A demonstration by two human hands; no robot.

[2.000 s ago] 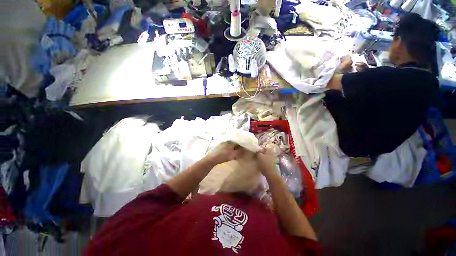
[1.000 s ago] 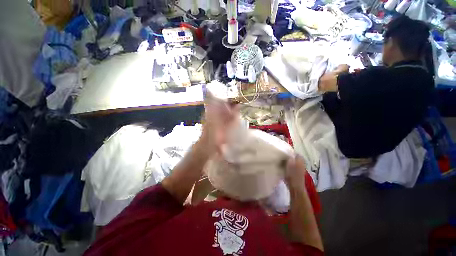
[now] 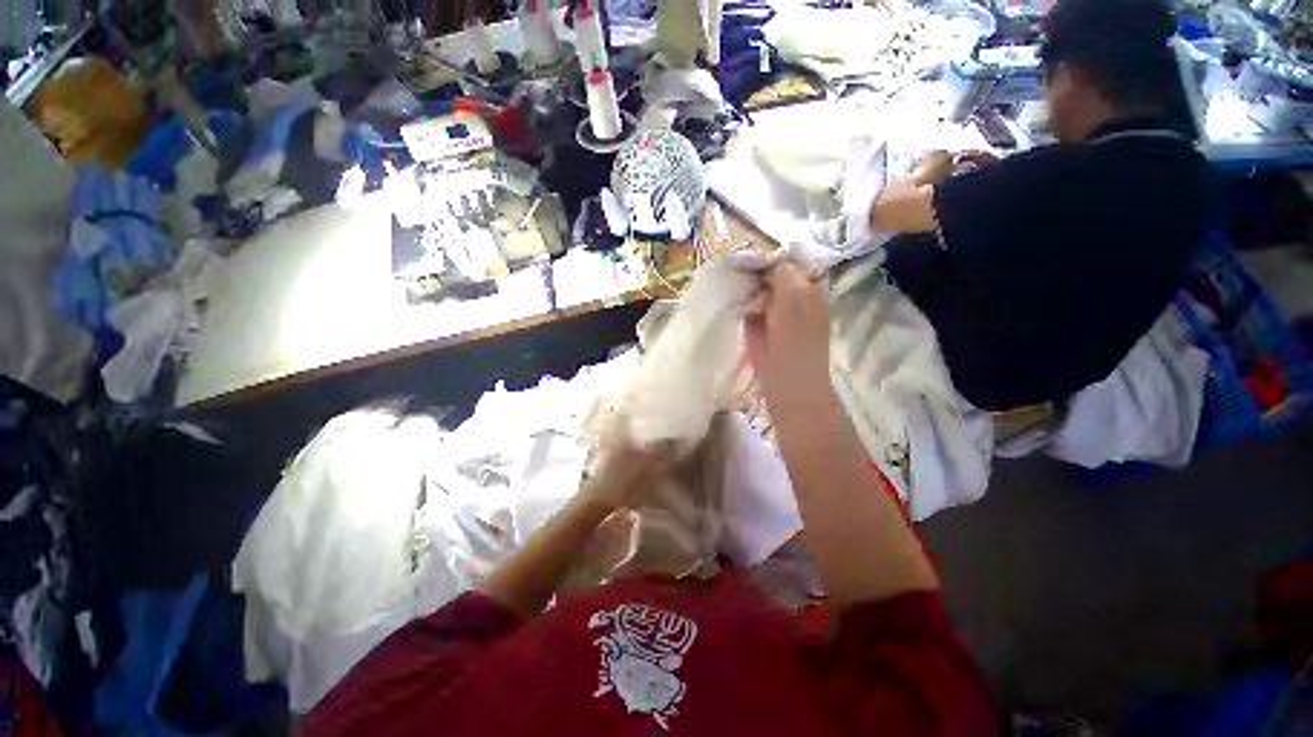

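A cream garment piece (image 3: pixel 688 353) is stretched between my hands over the lap. My right hand (image 3: pixel 789 310) grips its upper end, raised near the table's front edge. My left hand (image 3: pixel 631 468) holds its lower part, close to my body; the fingers are partly hidden by cloth and blurred. Folds of beige cloth hang below my left hand. A garment pile (image 3: pixel 339 526) of white and cream cloth lies in front of me, left of my hands, below the table edge.
An overlock machine (image 3: pixel 468 223) and a small fan (image 3: pixel 658 184) stand on the pale table (image 3: pixel 274 310). Thread cones (image 3: pixel 602 104) stand behind the fan. A person in black (image 3: pixel 1058 267) sits at the right. Long white cloth (image 3: pixel 914 396) hangs between us.
The view has shifted. My right hand has risen to the table edge with the cloth's end; my left hand has come down from its raised place. The cloth now runs slantwise between them.
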